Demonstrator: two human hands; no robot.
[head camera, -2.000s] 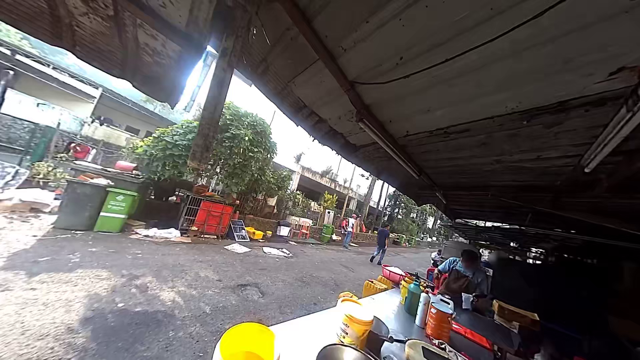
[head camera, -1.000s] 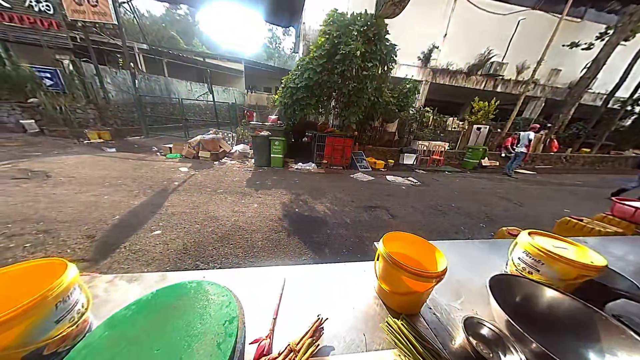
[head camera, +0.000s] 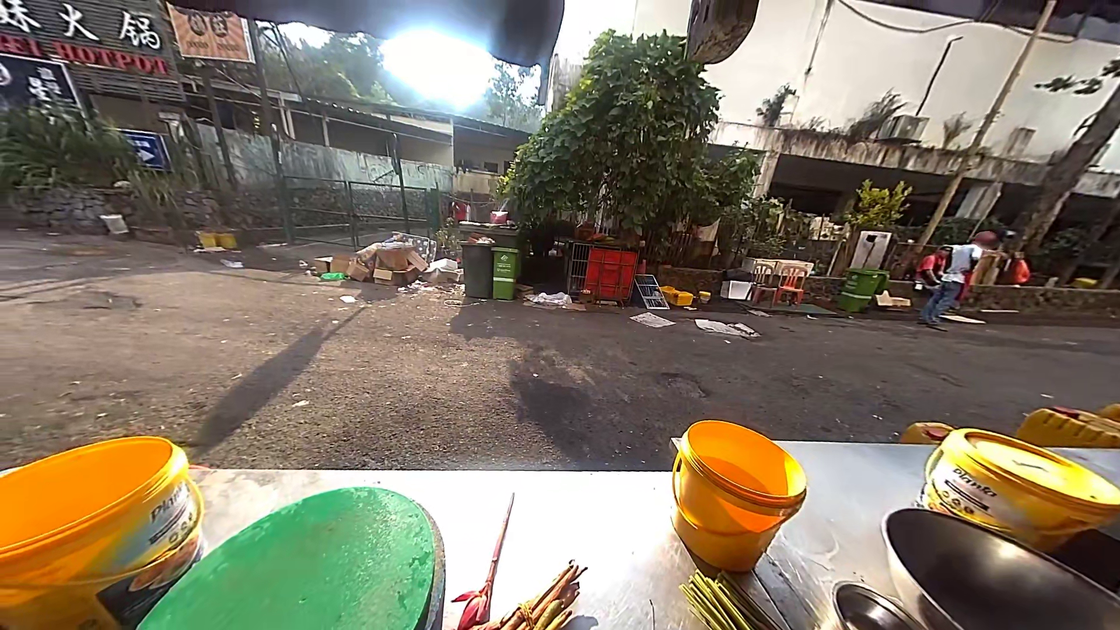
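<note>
Neither of my hands shows in the head view. Along the near edge runs a metal table (head camera: 612, 499). At its left, an open orange-yellow bucket (head camera: 96, 542) stands beside a round green board (head camera: 324, 560). Right of the board lie a pink flower bud on a long stem (head camera: 490, 577) and a tied bundle of reddish stalks (head camera: 542, 604). An open, upright yellow bucket (head camera: 735, 499) stands behind a bunch of green stalks (head camera: 722, 604). Farther right are a lidded yellow tub (head camera: 1015, 490), a large metal bowl (head camera: 980, 569) and a smaller metal bowl (head camera: 871, 608).
Beyond the table is an asphalt road (head camera: 420, 385). Across it are cardboard boxes (head camera: 389, 262), a green wheeled bin (head camera: 505, 273), a red crate (head camera: 610, 274) and plastic chairs (head camera: 792, 280). A person (head camera: 949, 280) stands at the far right. Yellow containers (head camera: 1067, 427) sit behind the table's right part.
The view has swung far to the left and down since the oldest frame, bringing the green board and stalks into sight. No hand shows in any frame.
</note>
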